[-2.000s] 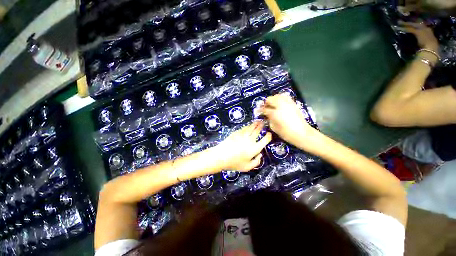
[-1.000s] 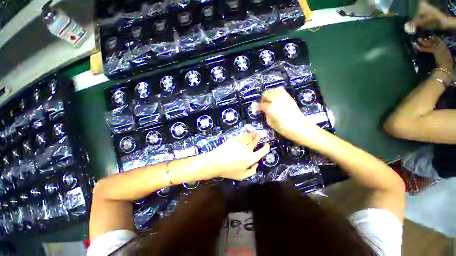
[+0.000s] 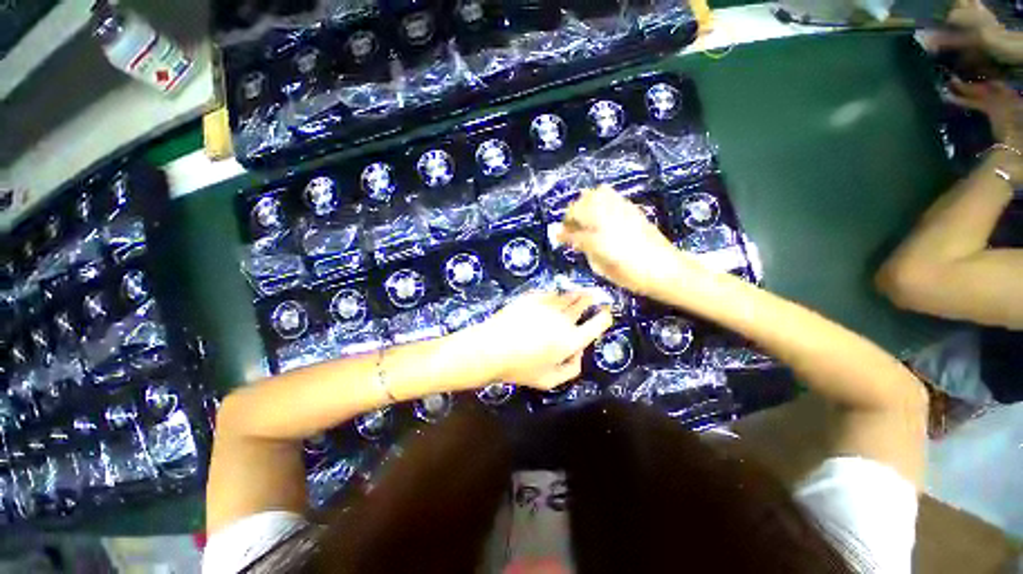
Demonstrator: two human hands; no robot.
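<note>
A large black blister tray [image 3: 260, 249] lies in front of me with rows of round-faced units [image 3: 463, 270], silver discs up, and crinkled clear film [image 3: 482, 213] between the rows. My right hand [image 3: 615, 238] is over the middle row, its fingertips pinched on a small white wiping cloth [image 3: 558, 234] beside a disc. My left hand [image 3: 546, 340] rests just below it on the film and units, fingers bent and spread. The unit under my fingers is mostly hidden.
Another tray [image 3: 449, 84] lies beyond, on a yellow board [image 3: 218, 132]. A third tray [image 3: 90, 336] is at left. A bottle [image 3: 146, 54] stands at upper left. Another person's arm [image 3: 954, 241] is at right, over the green bench top [image 3: 808, 146].
My right hand has shifted slightly left and up along the middle row. My left hand stays nearly in place. The view has swung, so the trays sit further right than two seconds ago.
</note>
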